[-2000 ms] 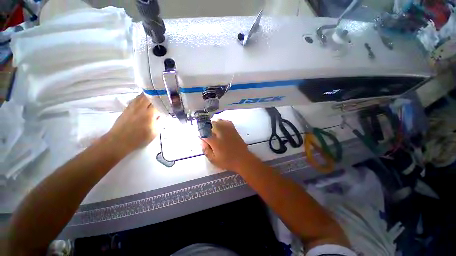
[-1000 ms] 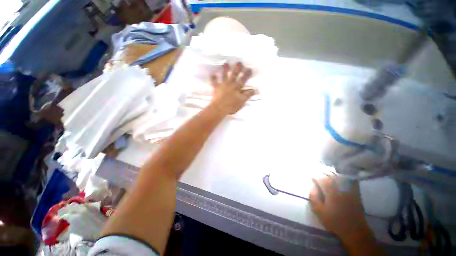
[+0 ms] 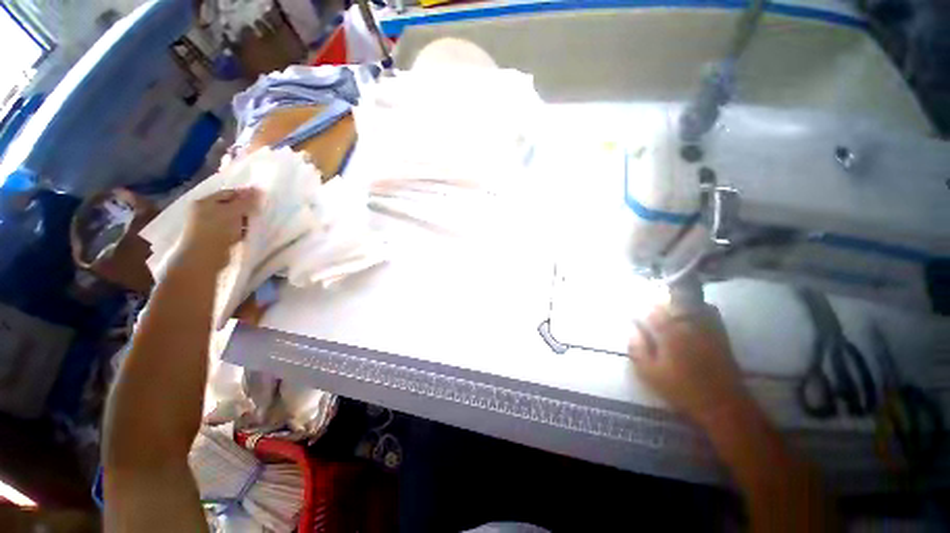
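My left hand (image 3: 224, 221) is at the fanned heap of loose white pieces (image 3: 297, 224) at the left end of the table, with its fingers on the upper pieces. Whether it grips one cannot be told. My right hand (image 3: 675, 349) is at the needle area below the head of the white sewing machine (image 3: 797, 172). Its fingertips are blurred in the bright light, and whether they hold anything is unclear. The thick stack of white pieces (image 3: 448, 130) lies between the heap and the machine.
Black-handled shears (image 3: 836, 377) lie right of my right hand, with orange-handled scissors (image 3: 908, 422) beyond. The table's grey ruler edge (image 3: 448, 385) runs along the front. A red basket (image 3: 339, 489) with white bundles stands below left. Blue-grey cloth (image 3: 297, 89) lies behind the heap.
The view has swung left from the machine. My left hand has moved from the needle area to the stack and then left onto the loose heap. My right hand stays near the needle.
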